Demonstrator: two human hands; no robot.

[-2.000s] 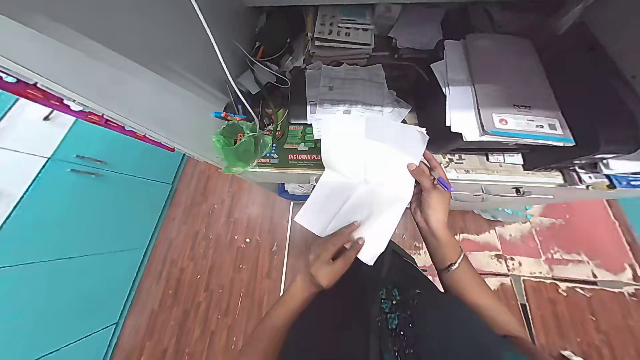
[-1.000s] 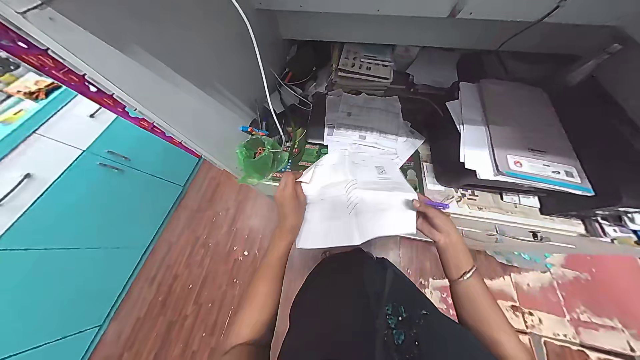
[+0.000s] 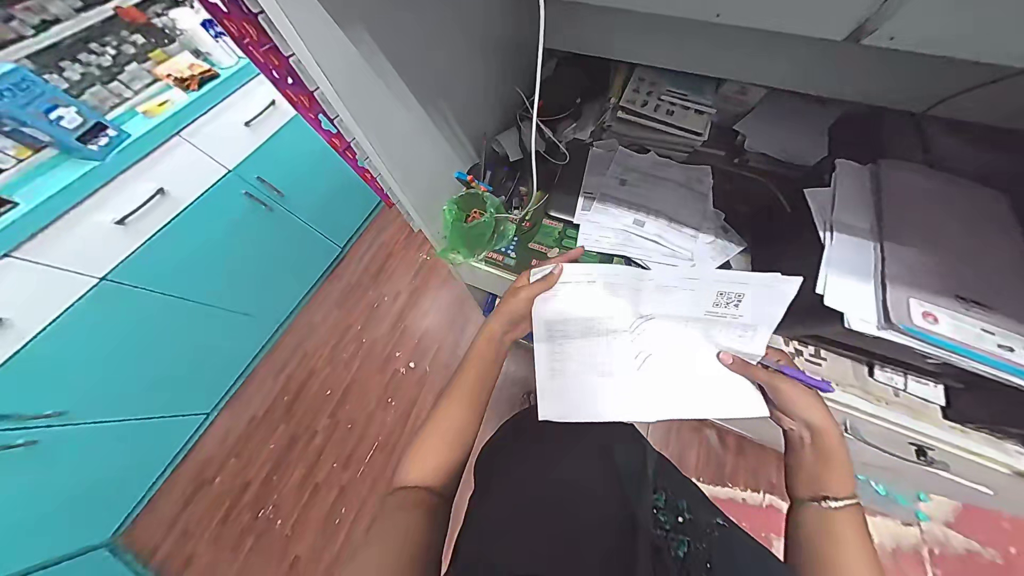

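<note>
Between my two hands, over my lap, are white printed paper sheets (image 3: 648,352) bearing a printed code and some pen marks. My left hand (image 3: 524,300) grips their upper left corner, thumb on top. At the right edge, my right hand (image 3: 788,392) pinches the sheets and also holds a purple pen (image 3: 800,374), which points out to the right. Just beyond the held sheets, a loose pile of printed papers (image 3: 652,200) lies on the desk. A green translucent cup (image 3: 472,228) stands at the desk's left edge.
Folders and papers (image 3: 944,256) are stacked on the right of the desk. Behind lie booklets (image 3: 668,108). A white cable (image 3: 538,96) hangs down near the cup. A grey partition (image 3: 400,104) rises at the left, with teal and white drawers (image 3: 168,272) beyond. The desk's drawer (image 3: 912,456) has a metal handle.
The papers, earlier tilted and folded with my left hand at their lower edge, are now spread flatter. My left hand has moved to their upper left corner. The view has shifted left.
</note>
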